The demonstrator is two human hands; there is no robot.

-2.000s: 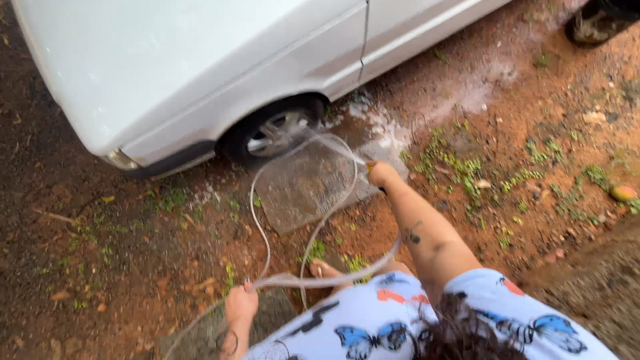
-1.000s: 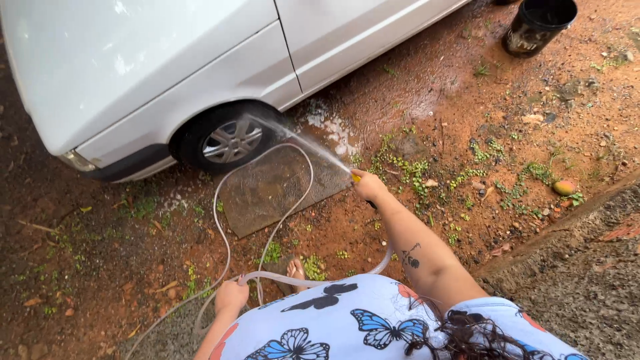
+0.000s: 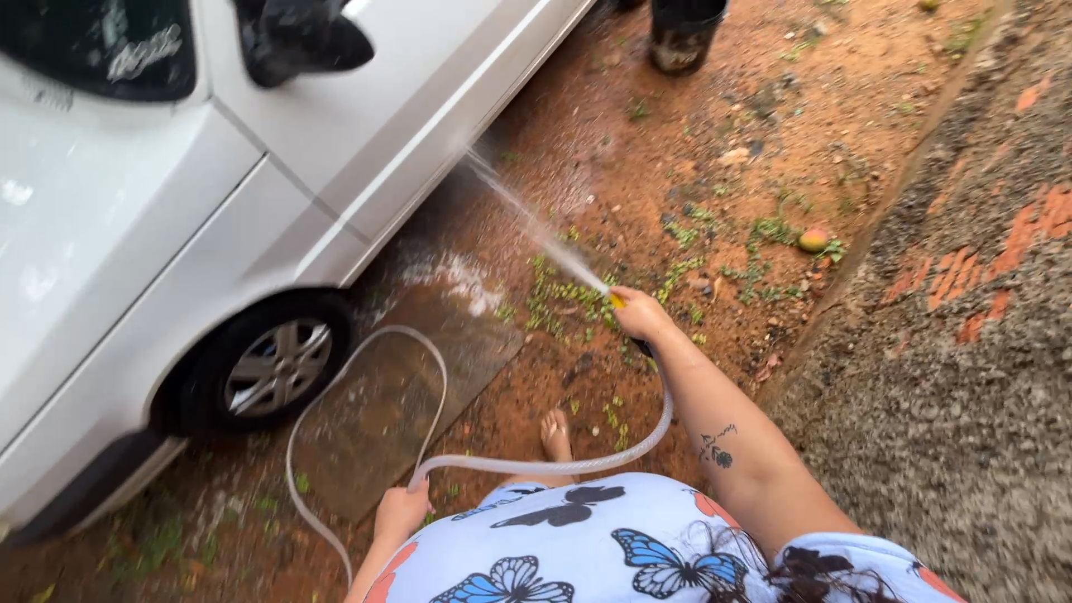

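My right hand (image 3: 641,315) is closed around a hose nozzle (image 3: 618,299) with a yellow tip, and a white water jet (image 3: 536,230) runs from it to the lower door edge of a silver-white car (image 3: 352,142). A translucent hose (image 3: 536,466) curves from below that hand to my left hand (image 3: 402,511), which grips it near my waist. Past my left hand the hose loops over a wet slab beside the front wheel (image 3: 279,367). The far end of the hose leaves the frame at the bottom.
A black bucket (image 3: 685,33) stands on the reddish dirt at the top. A rough wall (image 3: 938,402) with exposed brick runs along the right. A mango-like fruit (image 3: 813,240) lies near it. The flat slab (image 3: 377,419) lies beside the wheel, and my bare foot (image 3: 555,434) is on the dirt.
The water jet has moved from the front wheel area to the lower edge of the door. The view has shifted along the car, bringing its side mirror into sight.
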